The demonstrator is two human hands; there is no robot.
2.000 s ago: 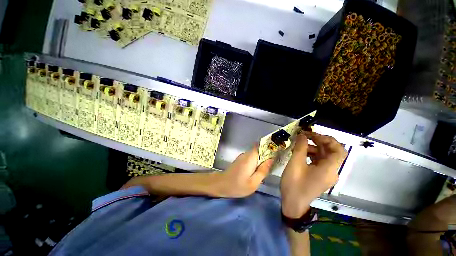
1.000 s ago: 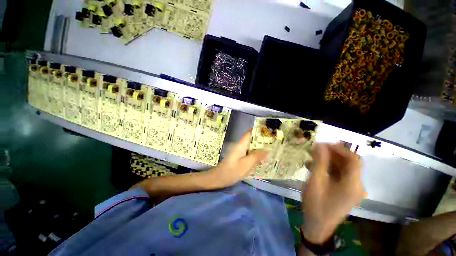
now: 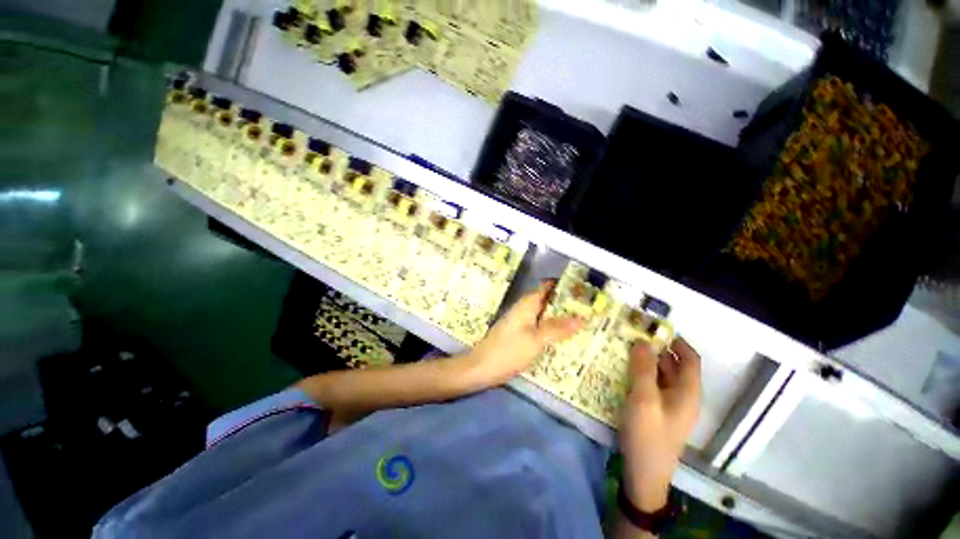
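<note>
A joined pair of cream-yellow circuit boards (image 3: pixel 590 358) lies at the rails, right of the board row, with black and yellow parts along its far end. My left hand (image 3: pixel 526 335) holds the pair at its left side, thumb on top. My right hand (image 3: pixel 661 395) is at the pair's right edge, fingers bent over it; its fingertips are slightly blurred. A dark strap (image 3: pixel 644 514) is on my right wrist. I see no loose component in my fingers.
A row of boards (image 3: pixel 337 216) stands between the metal rails (image 3: pixel 726 321) on the left. Behind are a small-parts bin (image 3: pixel 537 168), a dark middle bin (image 3: pixel 658 195) and a large bin of orange-yellow coils (image 3: pixel 832 184). Loose populated boards (image 3: pixel 463 47) lie behind. A lower board tray (image 3: pixel 353 332) is below.
The board pair was tilted up in my hands, then flatter, and now lies at the rails near the row. My right hand has come back to its right edge. The camera view has turned.
</note>
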